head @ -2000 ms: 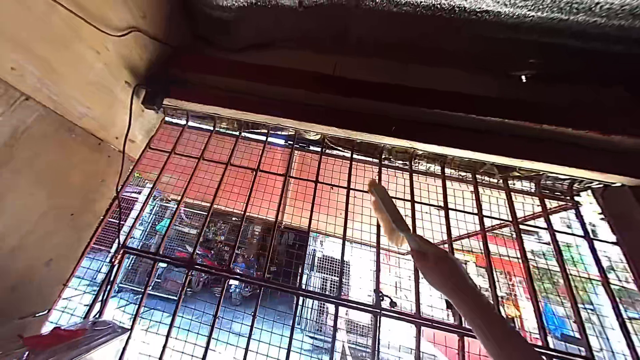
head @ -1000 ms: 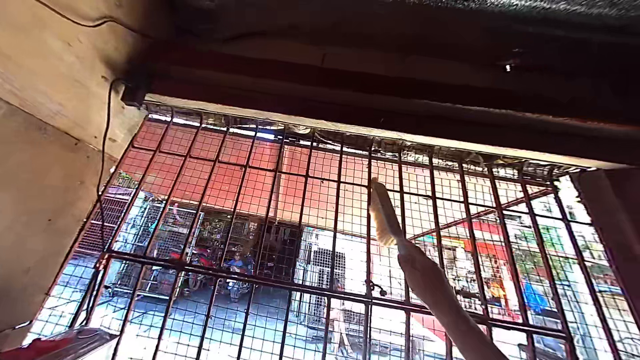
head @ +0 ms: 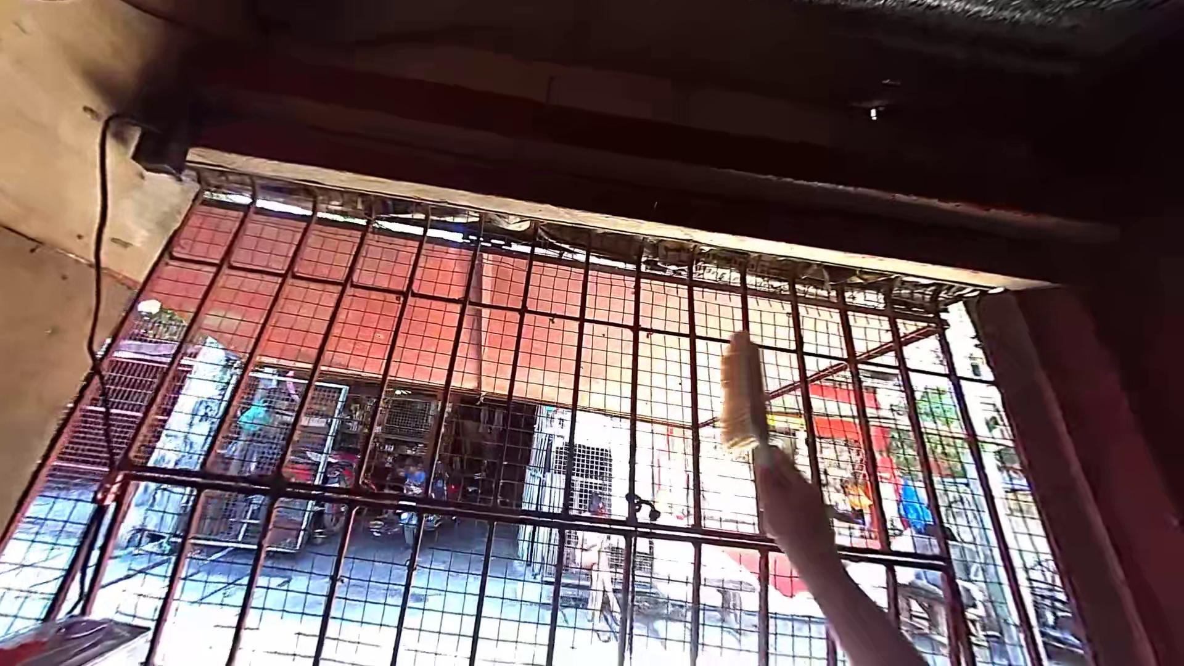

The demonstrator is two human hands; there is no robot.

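My right hand (head: pixel 786 495) reaches up from the lower right, closed around the handle of a brush with pale bristles (head: pixel 743 393). The brush stands nearly upright, its bristles facing left, in front of the upper right part of a window grille of dark metal bars and wire mesh (head: pixel 634 388). Whether the bristles touch the mesh cannot be told. My left hand is out of the picture.
Above the grille runs a pale-edged beam (head: pixel 592 215). A black cable (head: pixel 100 250) hangs down the left wall from a dark box (head: pixel 159 150). A reddish object (head: pixel 69 640) lies at the lower left corner. Beyond the grille are a street and parked motorcycles (head: pixel 418 499).
The brush was tilted to the left two seconds ago and is nearly upright now, still in my right hand. It is farther right along the grille.
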